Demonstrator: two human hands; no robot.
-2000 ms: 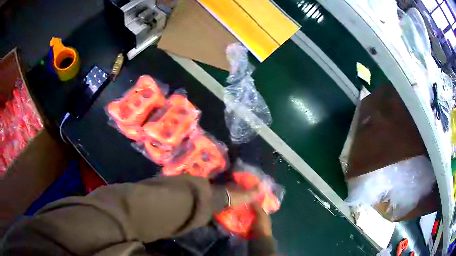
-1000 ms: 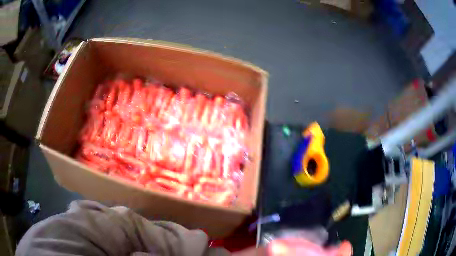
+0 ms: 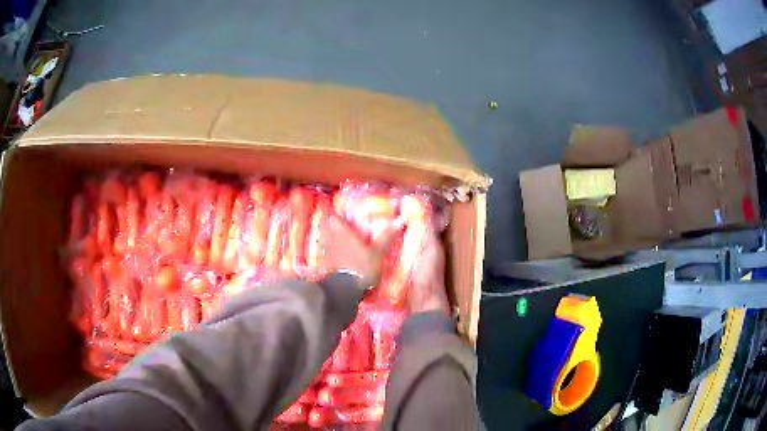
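The open cardboard carton (image 3: 277,109) fills the left and middle of the view. Bagged orange-red parts (image 3: 151,219) stand on edge inside it in tight rows, with some lying flatter near the lower side. My left hand (image 3: 349,248) and my right hand (image 3: 427,274) are inside the carton near its right wall. They are on either side of a bagged orange-red part (image 3: 409,240) at the end of the upper row and hold it upright. Glare and film blur the fingertips.
A yellow and blue tape dispenser (image 3: 576,358) lies on the dark bench (image 3: 513,332) right of the carton. A metal fixture (image 3: 715,295) is at the bench's right. An open smaller carton (image 3: 542,210) with yellow contents stands on the grey floor (image 3: 353,42) beyond.
The view has swung left from the bench to the carton. Both hands have moved from the bench into the carton with a bagged part.
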